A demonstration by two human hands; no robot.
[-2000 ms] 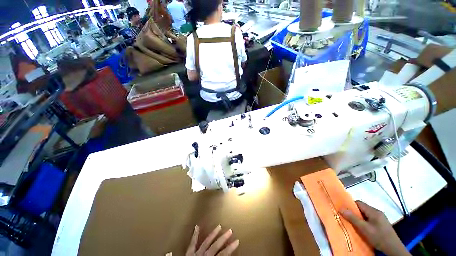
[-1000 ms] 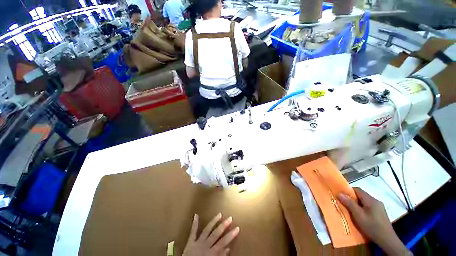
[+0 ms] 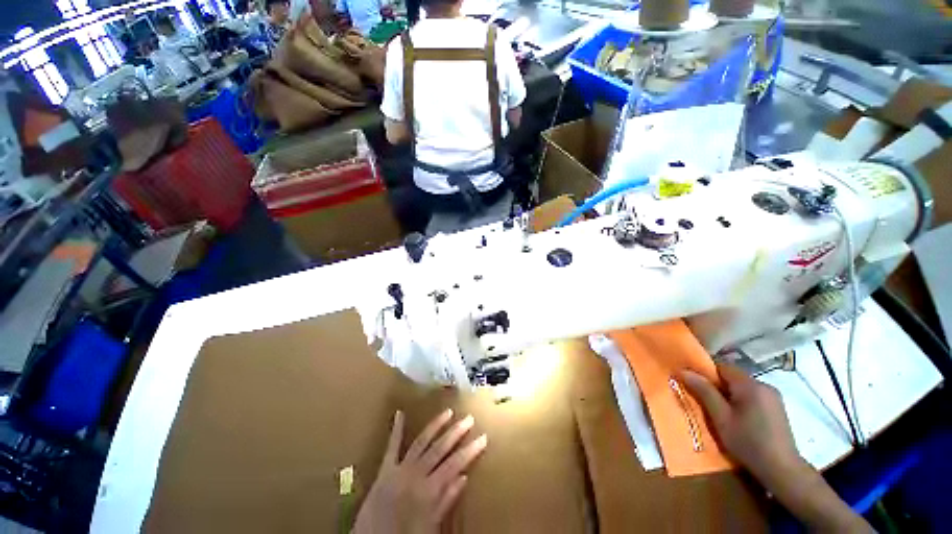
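The large brown panel lies flat on the white table and runs under the sewing machine's head, where a bright lamp glows. My left hand lies flat on the panel, fingers spread, just in front of the needle area. My right hand holds the orange zipped pocket piece, thumb on top, on the panel right of the needle. A white strip shows along the orange piece's left edge. A small yellow-tan tab lies on the panel left of my left hand. The needle itself cannot be made out.
The white machine arm crosses the table to the right. Behind stand a person in a white shirt, an open carton, a red crate and a blue bin. Brown cut pieces are at the right.
The panel and the orange piece have moved forward, away from me, with the piece partly behind the machine arm. Both hands have moved forward with them. The small tab shows more fully.
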